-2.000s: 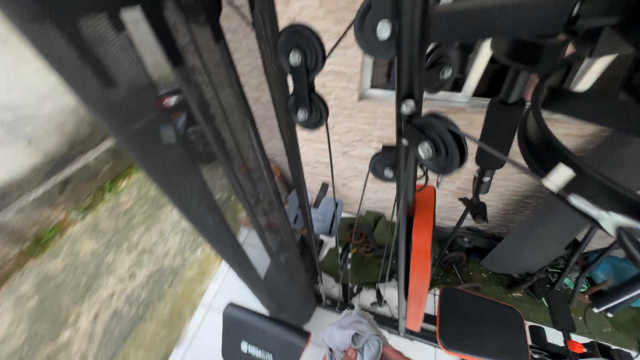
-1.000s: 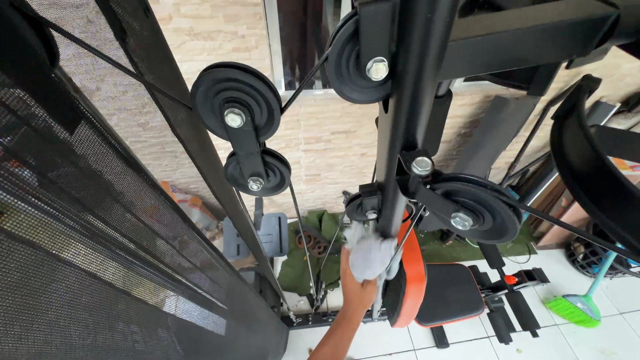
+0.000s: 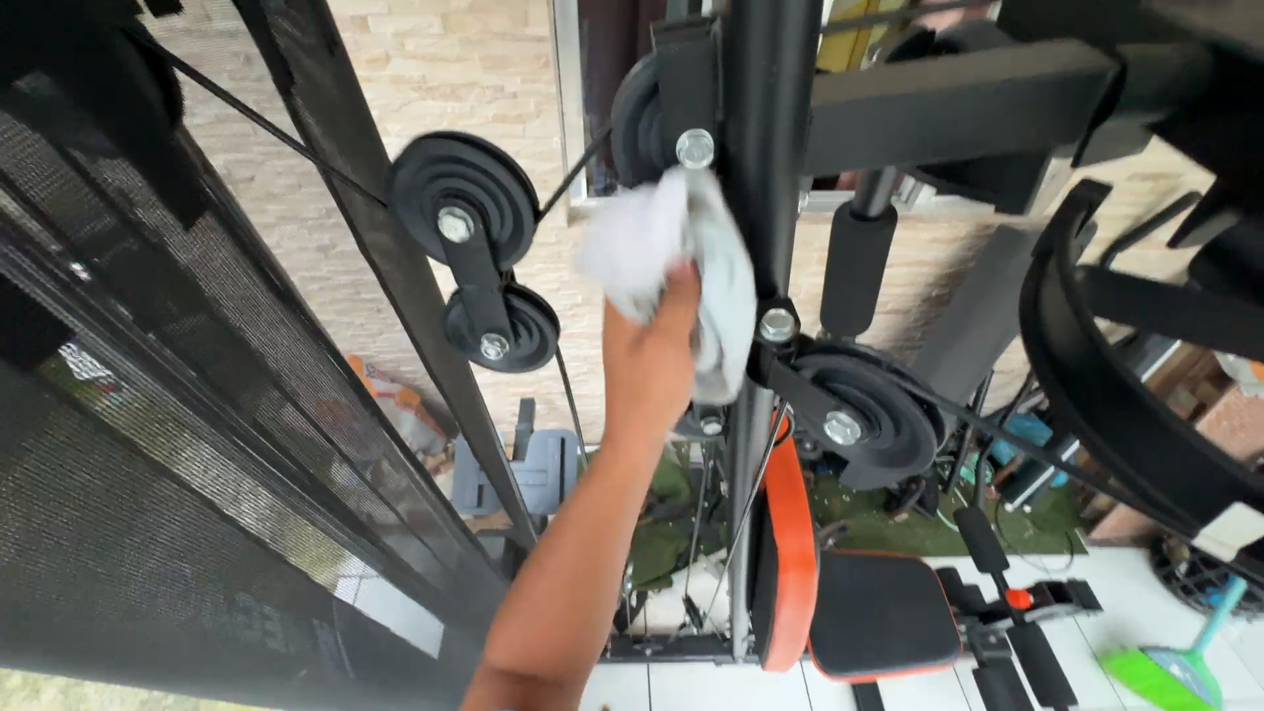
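Observation:
My left hand (image 3: 652, 355) reaches up from the bottom centre, closed on a crumpled whitish-grey cloth (image 3: 721, 286). The cloth lies against or just in front of the black upright post (image 3: 775, 128) of a home gym machine, below a bolt head (image 3: 695, 148). Left of the hand hangs a pair of black cable pulleys (image 3: 464, 197), joined by a bracket. Another pulley (image 3: 869, 415) sits to the right of the post, with its cable running right. My right hand is not in view.
Black mesh (image 3: 247, 553) fills the left side. An orange-edged backrest (image 3: 790, 553) and black seat (image 3: 879, 612) are below. A curved black bar (image 3: 1066, 326) juts in at right. A green broom (image 3: 1160, 681) is at lower right, a stone-clad wall (image 3: 454, 59) behind.
My left hand with the cloth has moved up along the post, from beside the lower pulleys to near the upper bolt. The view has shifted closer to the pulleys since the earliest frame.

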